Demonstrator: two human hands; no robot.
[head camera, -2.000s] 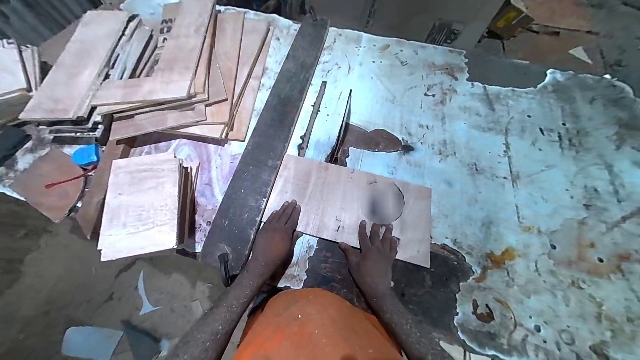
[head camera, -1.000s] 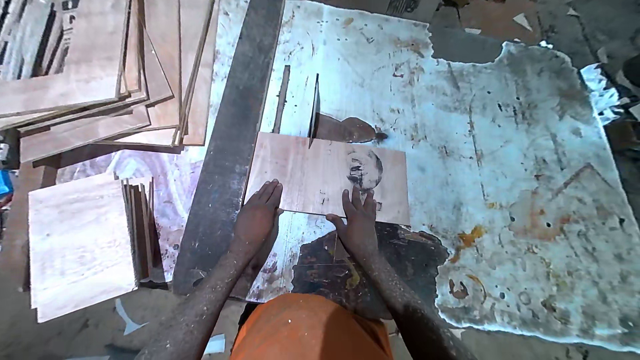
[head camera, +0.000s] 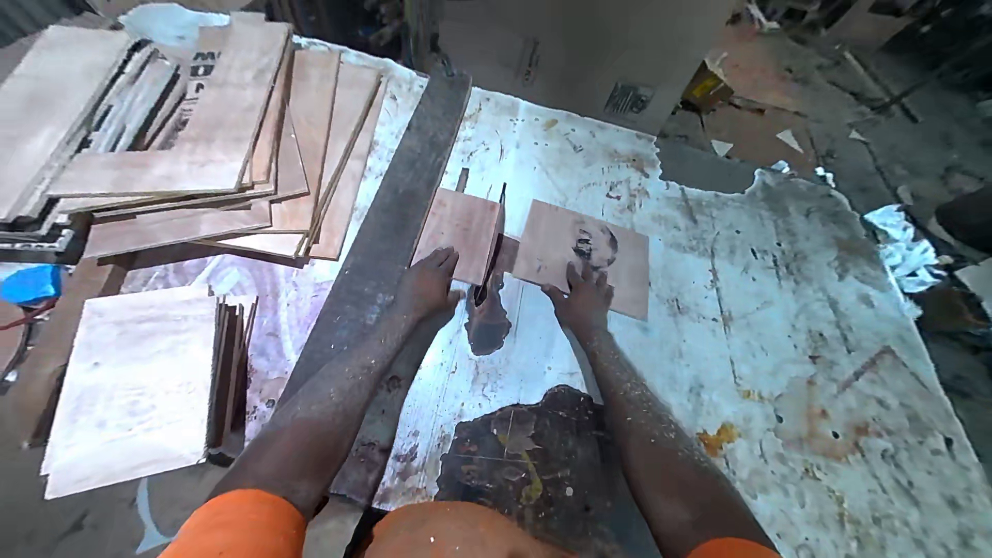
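Note:
Two separate pieces of thin plywood lie on a worn, pale table saw top. My left hand presses on the lower edge of the left plywood piece, which lies against a long dark fence bar. The saw blade stands up in its slot at that piece's right edge. My right hand rests on the lower edge of the right plywood piece, which bears a dark round mark and lies right of the blade, apart from the left piece. Both hands are on the near side of the wood.
Stacked plywood sheets and strips cover the table's far left. A smaller plywood stack stands at the near left, below a blue object. A dark worn patch marks the near edge. Crumpled white material lies beyond the right edge.
The single plywood board of the earlier frames is now in two pieces with a gap between them. Both hands have moved away from me with the wood, past the blade's near end.

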